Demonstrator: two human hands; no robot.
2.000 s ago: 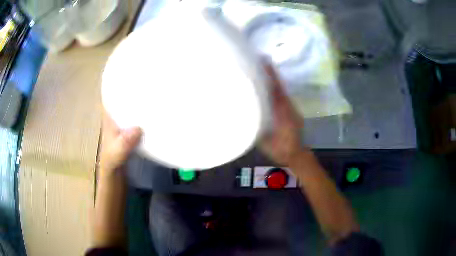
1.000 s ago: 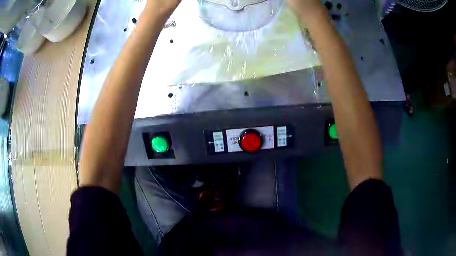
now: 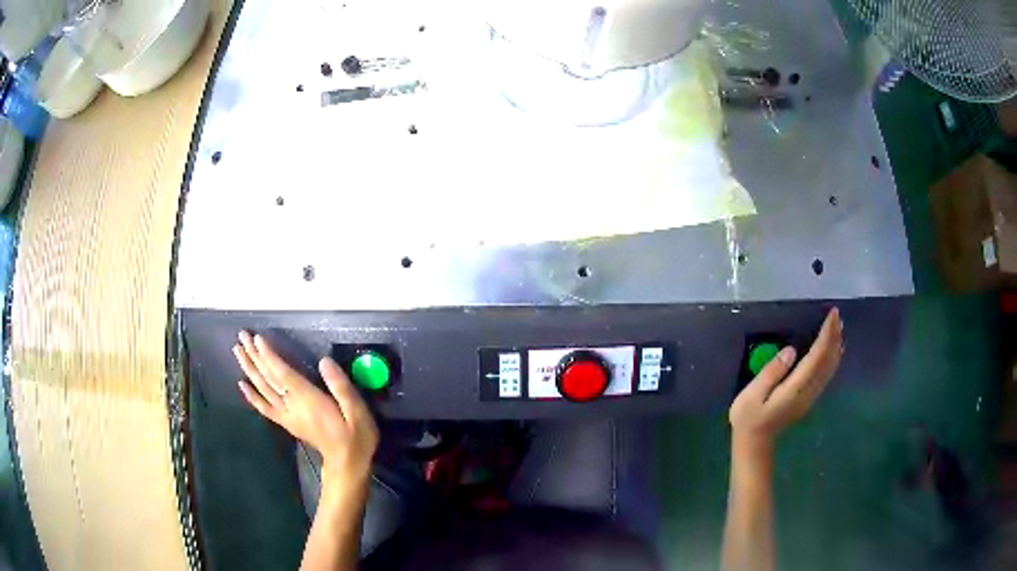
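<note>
My left hand (image 3: 309, 404) is bare and empty, fingers spread, at the front panel just left of the left green button (image 3: 370, 369). My right hand (image 3: 785, 387) is empty, its thumb close to the right green button (image 3: 764, 357); contact is hard to tell. A red button (image 3: 583, 377) sits between pale labels. The white housing (image 3: 608, 31) stands at the top edge on a clear plastic part (image 3: 591, 96), cut off by the frame. Both are over the pale yellowish sheet (image 3: 680, 190).
The silver machine table (image 3: 491, 273) has holes and slots. At left is a cardboard-covered bench (image 3: 106, 268) with several open white bowls (image 3: 162, 50) at its far end. A fan (image 3: 948, 45) and a cardboard box (image 3: 972, 218) are at the right.
The white housing went from both my hands to the sheet. My hands then came back from the top of the picture to the front panel and are now empty beside the green buttons.
</note>
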